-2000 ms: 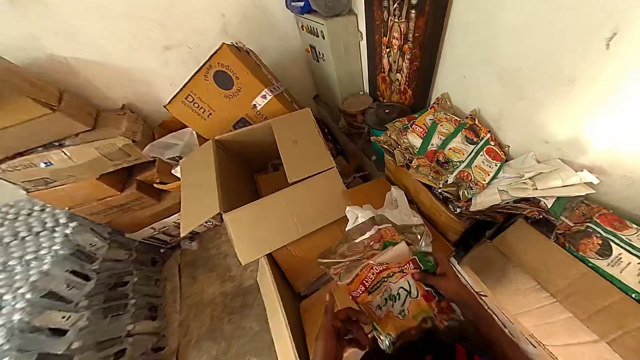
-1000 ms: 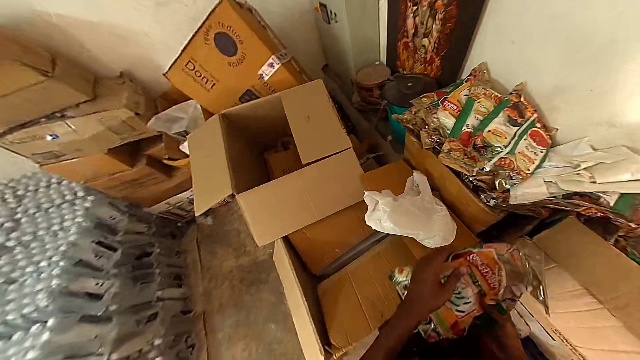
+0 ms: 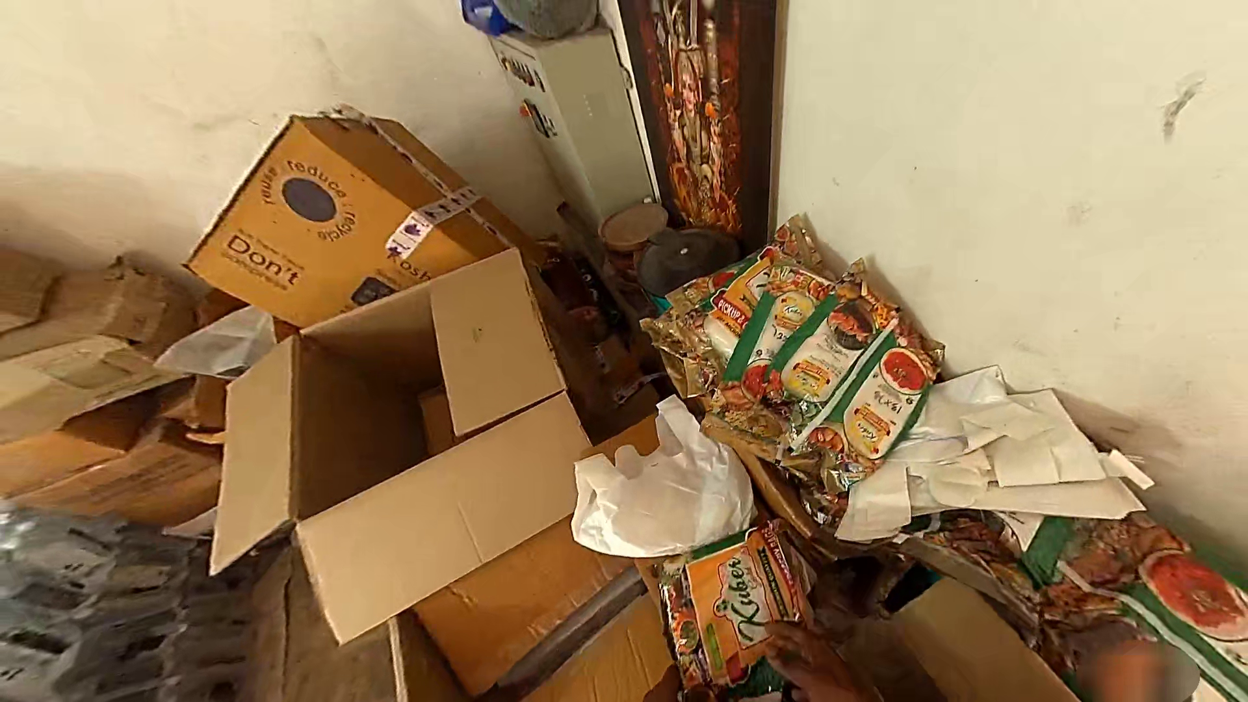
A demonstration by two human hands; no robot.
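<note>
A printed plastic packet [image 3: 736,609], orange, green and white, is at the bottom centre over the lower cardboard boxes. My right hand [image 3: 809,658] holds it by its lower right side, with fingers across its front. Only a small part of my left hand [image 3: 665,686] shows, at the packet's lower left edge; its grip is hidden. A white plastic carrier bag [image 3: 663,487] lies just above the packet. Similar printed packets [image 3: 809,351] are piled to the upper right of my hands, beside loose white sheets [image 3: 1014,448].
An open cardboard box [image 3: 439,522] stands left of the bag, with a tilted printed carton [image 3: 302,214] behind. Flattened boxes [image 3: 97,390] and stacked grey objects [image 3: 107,604] are at left. A grey metal cabinet [image 3: 585,117] and framed picture [image 3: 697,117] stand behind; another box flap [image 3: 975,643] is lower right.
The white bag, behind the held packet two seconds ago, lies apart on the boxes. Since one second ago, the packet has turned its orange front to view and moved close below the bag.
</note>
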